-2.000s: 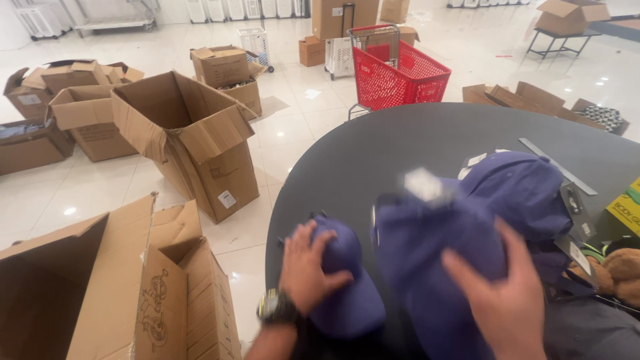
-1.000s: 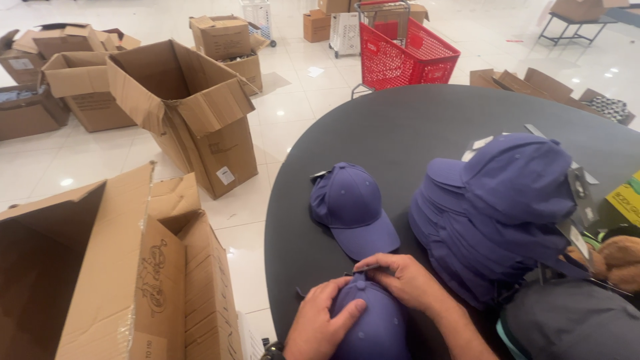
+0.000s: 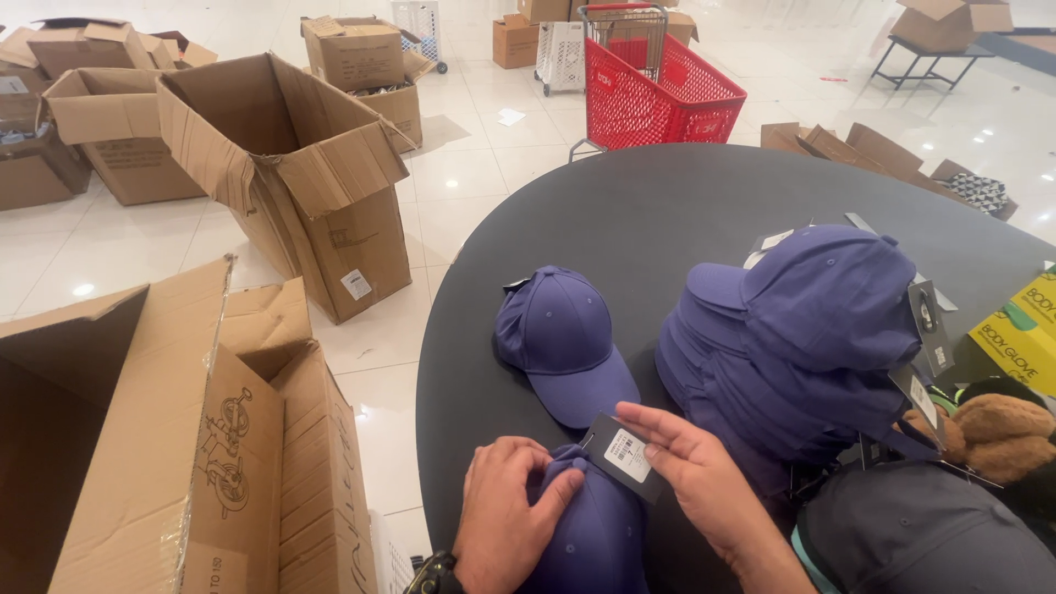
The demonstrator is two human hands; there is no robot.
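At the near edge of the round dark table, my left hand (image 3: 516, 511) grips a purple baseball cap (image 3: 590, 536) by its crown. My right hand (image 3: 693, 466) pinches the dark hang tag (image 3: 624, 455) attached to that cap; a white printed sticker on the tag faces up. Just beyond lies another purple cap (image 3: 569, 338), its brim toward me. To the right rises a stack of purple caps (image 3: 792, 330) with hang tags sticking out. A dark grey cap (image 3: 916, 528) sits at the near right.
The round table (image 3: 660, 198) reaches away to the right, with yellow packaging (image 3: 1019, 330) and a brown plush item (image 3: 990, 433) at its right side. Open cardboard boxes (image 3: 355, 239) stand on the tiled floor at the left. A red shopping cart (image 3: 660, 99) is beyond the table.
The cap once held blurred in my right hand has left it. Both hands came to a cap at the near edge, and my right hand now holds its tag out.
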